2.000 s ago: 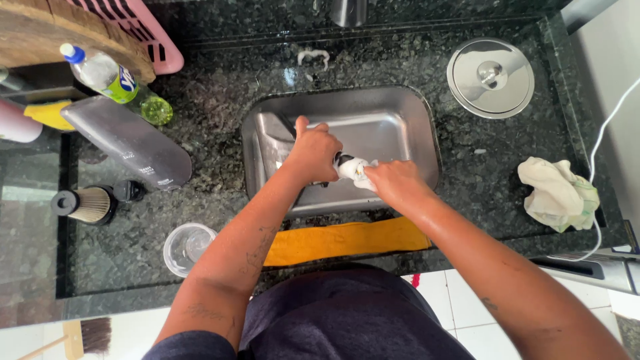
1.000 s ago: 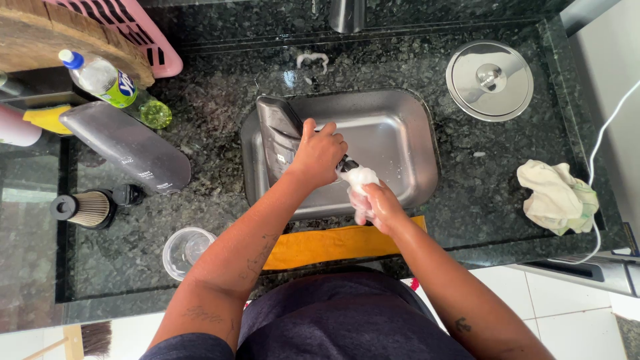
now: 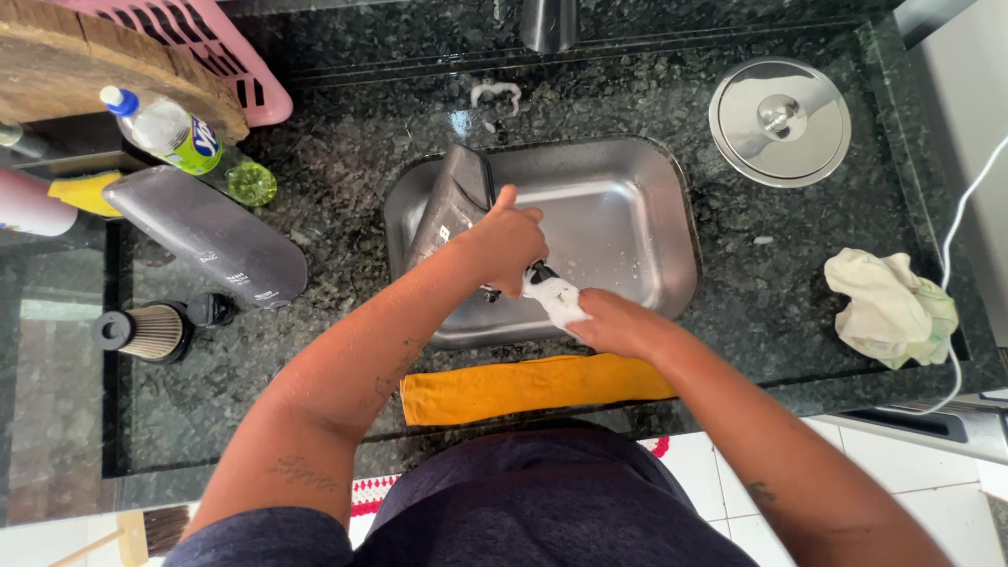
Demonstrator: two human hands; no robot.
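Observation:
Over the steel sink (image 3: 622, 228), my left hand (image 3: 508, 240) grips a dark translucent plastic container (image 3: 453, 205), which looks like a vacuum cleaner's dust cup; it leans over the sink's left side. Its black end part (image 3: 542, 273) sticks out on the right of that hand. My right hand (image 3: 618, 321) is closed around a foamy white cloth or sponge (image 3: 559, 301), partly hidden by suds, against the black part. A folded orange cloth (image 3: 535, 386) lies along the sink's near edge, below my right hand.
Left: a dish soap bottle (image 3: 177, 138), a dark plastic container (image 3: 213, 236), a pleated filter (image 3: 150, 331), a yellow sponge (image 3: 87, 193) and a pink basket (image 3: 272, 102). Right: a round steel lid (image 3: 819, 138), a crumpled cloth (image 3: 882, 307) and a white cord (image 3: 957, 228). A faucet (image 3: 550, 24) stands behind the sink.
The dark container has tilted and shifted within my left hand's grip. My right hand has turned against the foamy black part. The clear round tub seen earlier at the lower left is no longer visible.

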